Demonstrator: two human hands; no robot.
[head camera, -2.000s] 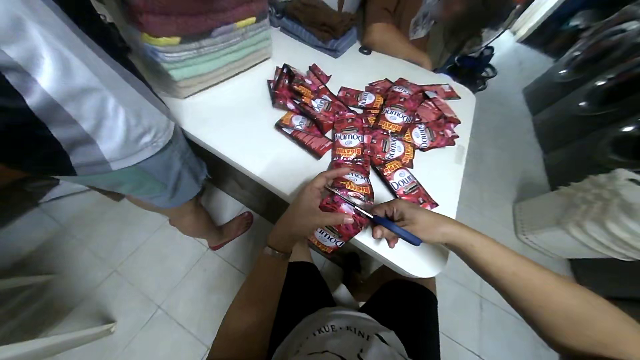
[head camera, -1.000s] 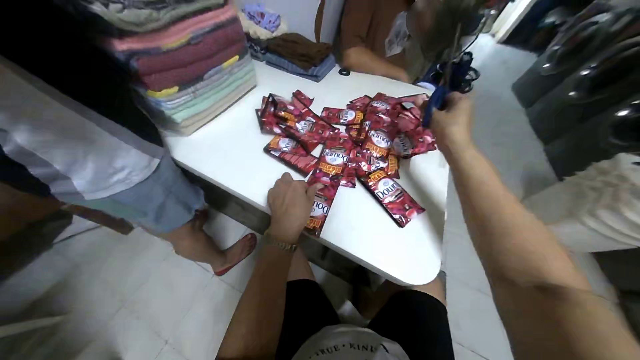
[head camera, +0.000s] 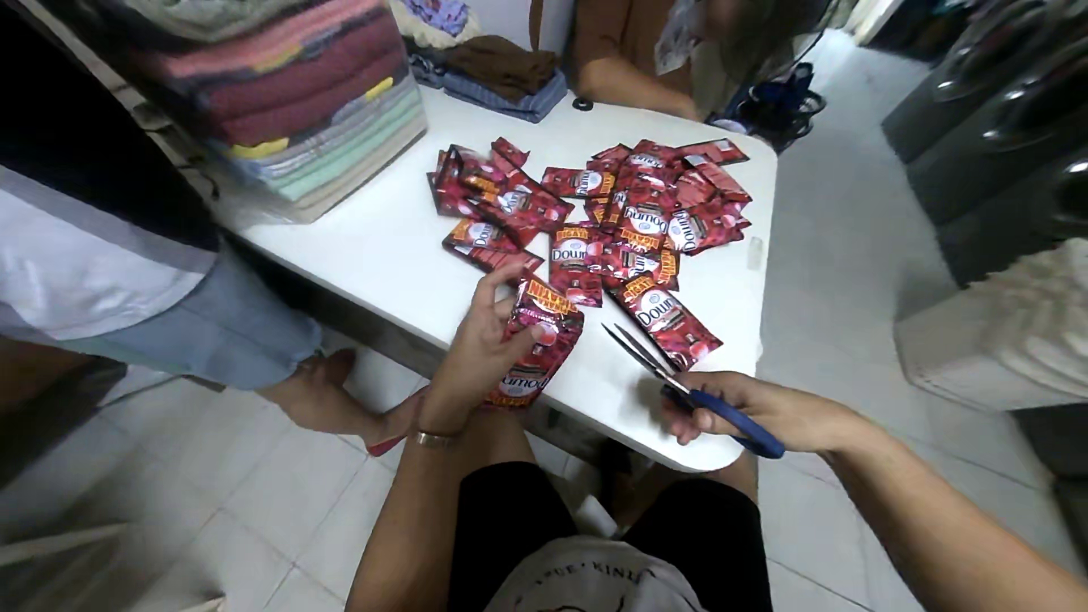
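Note:
My left hand (head camera: 484, 348) grips a red Downy sachet strip (head camera: 540, 344) at the table's near edge, thumb on its front. A pair of scissors with blue handles (head camera: 722, 416) is in my right hand (head camera: 731, 412), its blades slightly apart and pointing up and left, over the white tabletop. One Downy sachet (head camera: 667, 323) lies just beyond the blades. Behind it is a loose pile of red sachets (head camera: 646, 204), and a smaller heap (head camera: 497, 195) rests to the left. Part of the right hand's fingers is hidden beneath the handles.
Folded towels in clear plastic (head camera: 314, 110) are stacked at the table's left back, with folded clothes (head camera: 501, 72) beside them. One person (head camera: 127, 246) stands at the left; another person's arm (head camera: 633, 85) rests at the far edge. A white container (head camera: 986, 348) stands at the right.
My right hand with the scissors, raised at the far right a second ago, is down near the table's front edge. My left hand has lifted a sachet strip that lay under its fingers on the table.

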